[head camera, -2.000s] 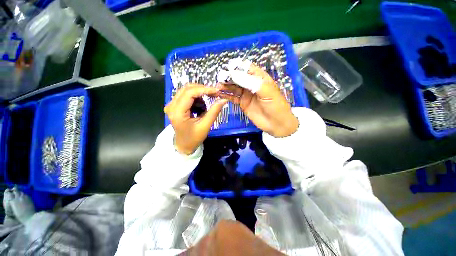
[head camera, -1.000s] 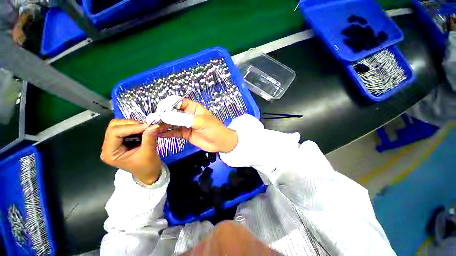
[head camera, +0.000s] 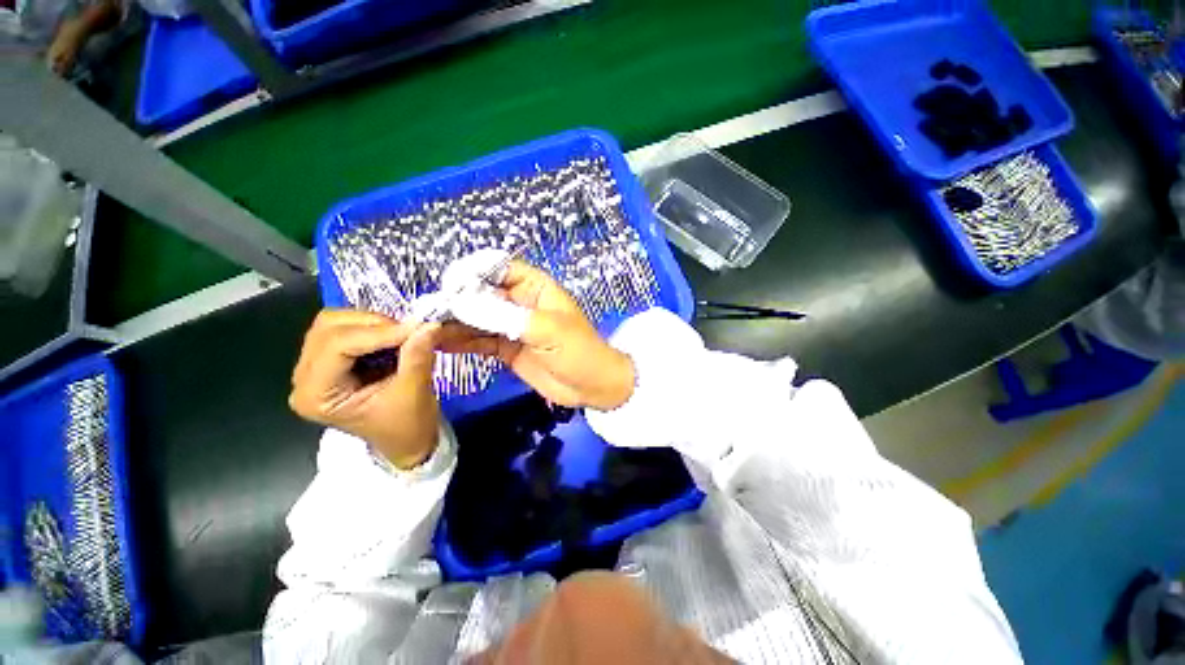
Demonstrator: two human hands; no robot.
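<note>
My left hand (head camera: pixel 370 377) holds a black part (head camera: pixel 376 365) in its curled fingers, thumb and index fingertip meeting my right fingertips. My right hand (head camera: pixel 552 340) has white coverings on its fingers and grips a thin metal rod (head camera: pixel 498 269) that points up to the right. The contact point at the fingertips is too small and blurred to read. Both hands are over the blue rod tray (head camera: pixel 673 279), filled with silvery rods. Just below it, close to my lap, is the blue black-parts tray (head camera: pixel 611 530) with dark pieces inside.
A clear plastic box (head camera: pixel 767 208) with small metal pieces lies right of the rod tray, a dark thin strip (head camera: pixel 751 311) below it. Neighbouring blue trays stand at the left (head camera: pixel 120 520) and right (head camera: pixel 858 104). A green belt (head camera: pixel 429 111) runs behind. A person's hand shows top left.
The view has swung right since two seconds ago, so trays and hands appear further left. My hands stay together at the fingertips, with little change in the last second.
</note>
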